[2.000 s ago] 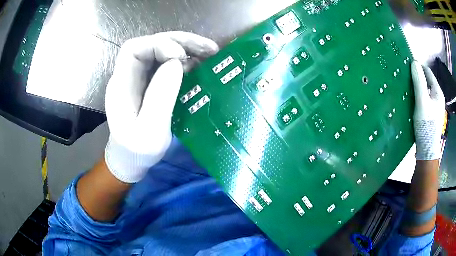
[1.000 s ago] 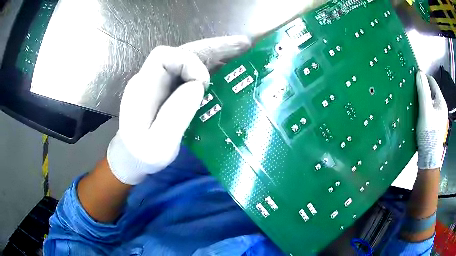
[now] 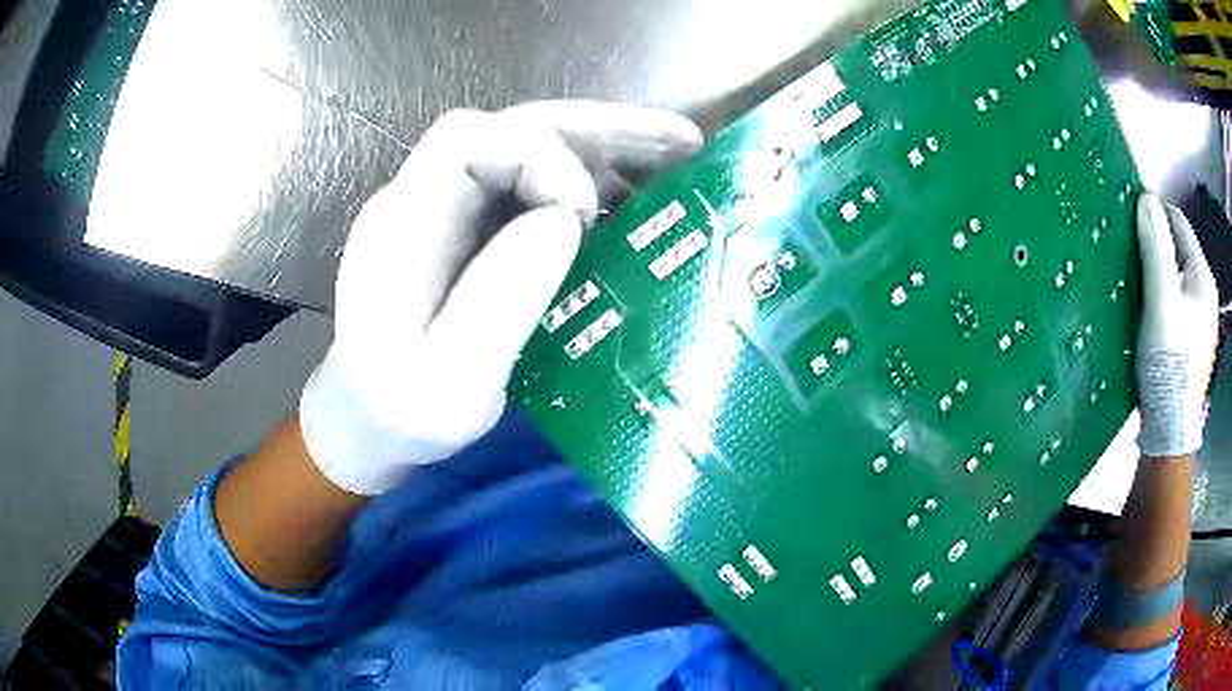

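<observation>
A large green printed circuit board [image 3: 838, 446] is held tilted over my lap, its silver pads facing me and bright glare on its left part. My left hand [image 3: 453, 284], in a white knit glove, grips the board's upper left edge, thumb at the near side and some fingers behind it. My right hand [image 3: 1173, 324], also in a white glove, holds the board's right edge; part of it is hidden behind the board. A blue-grey wrist strap band [image 3: 1132, 605] is on my right wrist. The board's lower corner is cut off by the picture's bottom edge.
A shiny scratched metal bench [image 3: 365, 81] lies beyond the board. A black open bin [image 3: 203, 331] with green boards inside stands at the left. A coiled blue cord [image 3: 980, 661] is at the bottom right. Yellow-and-black striping shows at the top right.
The board and both hands have shifted to the right and slightly down. The glare has moved across the board's upper part. Both hands keep their hold.
</observation>
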